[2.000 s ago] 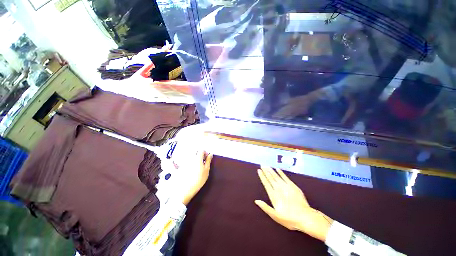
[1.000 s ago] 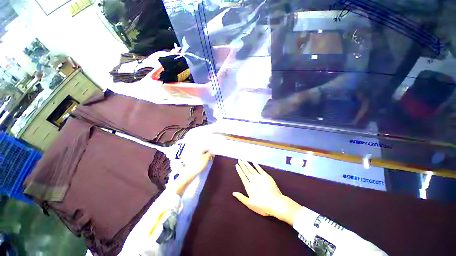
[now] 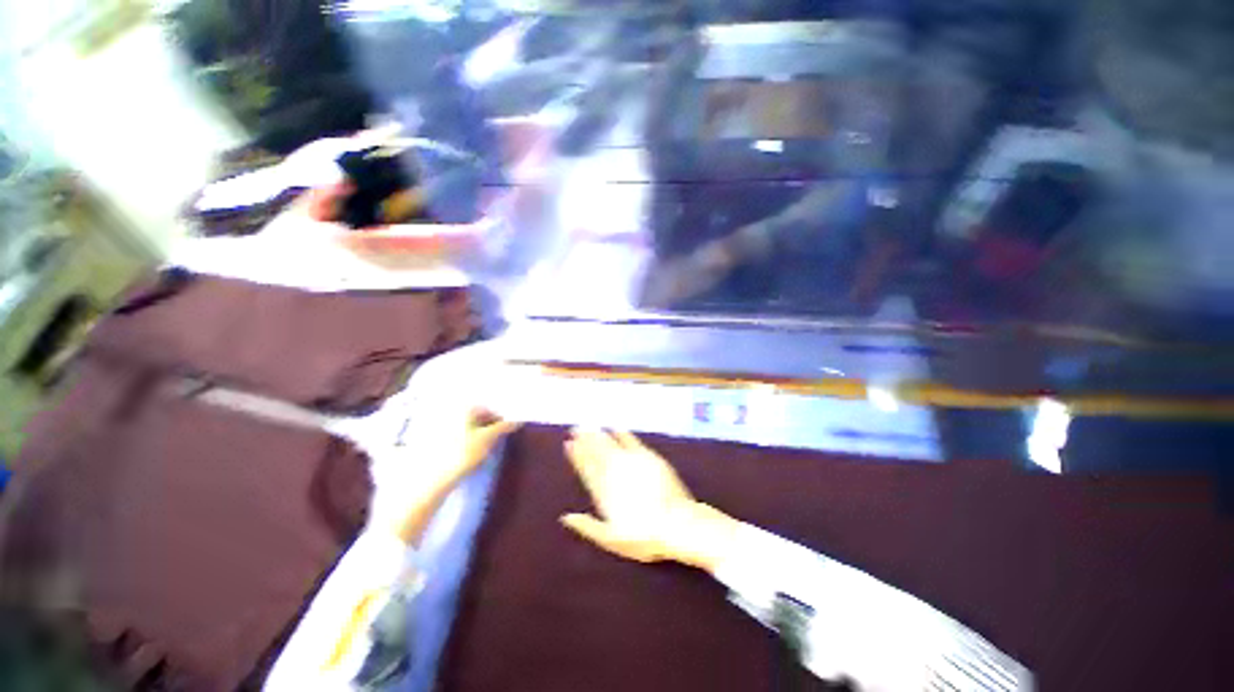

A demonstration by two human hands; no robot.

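The frame is blurred. A maroon-brown fabric panel (image 3: 866,568) lies flat on the blue-edged template base (image 3: 453,595). My right hand (image 3: 633,503) lies flat on the panel near its upper left edge, fingers spread, holding nothing. My left hand (image 3: 447,466) is at the panel's upper left corner, its fingertips at the cloth edge; whether it pinches the cloth cannot be told. The clear template cover (image 3: 812,230) stands raised behind, with reflections in it. An orange-yellow edge strip (image 3: 812,392) runs along the far side.
Stacked maroon cut pieces (image 3: 203,500) lie at the left, with a white strip across them. Behind them is an orange-pink basket (image 3: 420,243) with black cloth (image 3: 376,185). A pale cabinet stands at the far left.
My right hand has moved left across the panel, closer to my left hand, which stays at the corner. The view has shifted, so the scene sits further left.
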